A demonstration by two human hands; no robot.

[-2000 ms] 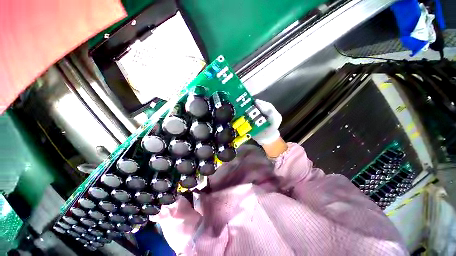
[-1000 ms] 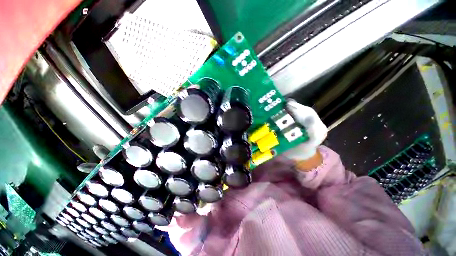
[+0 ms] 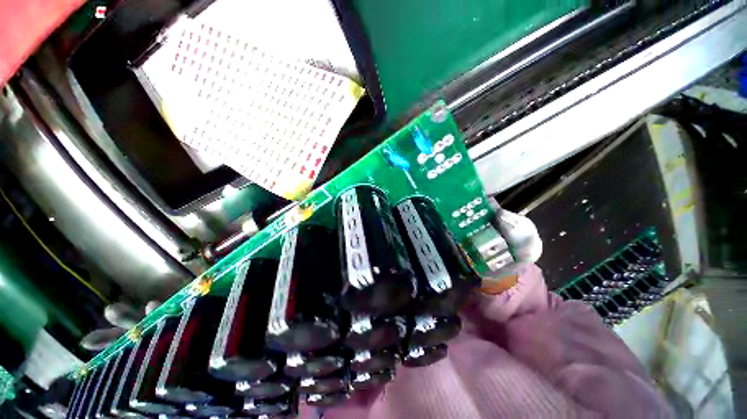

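A long green capacitor board (image 3: 446, 184) is held tilted in front of me. Its black capacitors (image 3: 373, 245) point down toward me, pale stripes showing. Small blue components (image 3: 397, 158) and white printed marks are at its right end. My right hand (image 3: 518, 237), in a white glove, grips that right end by the white blocks. My left hand shows only as pale gloved fingertips (image 3: 121, 314) at the board's long upper edge on the left; the rest is hidden behind the board. A white sheet with rows of red dots (image 3: 254, 102) lies beyond the board.
The sheet lies over a black tray (image 3: 373, 78). A silver metal plate (image 3: 78, 176) is left, a red cover (image 3: 33, 29) upper left, and a metal rail (image 3: 606, 102) upper right. Another capacitor board (image 3: 614, 282) lies at right on a dark surface.
The board has tilted, so the capacitors show their sides instead of mainly their round tops. Its right end first rose and shifted right, then dropped lower. The dotted sheet appears larger. Both hands keep hold.
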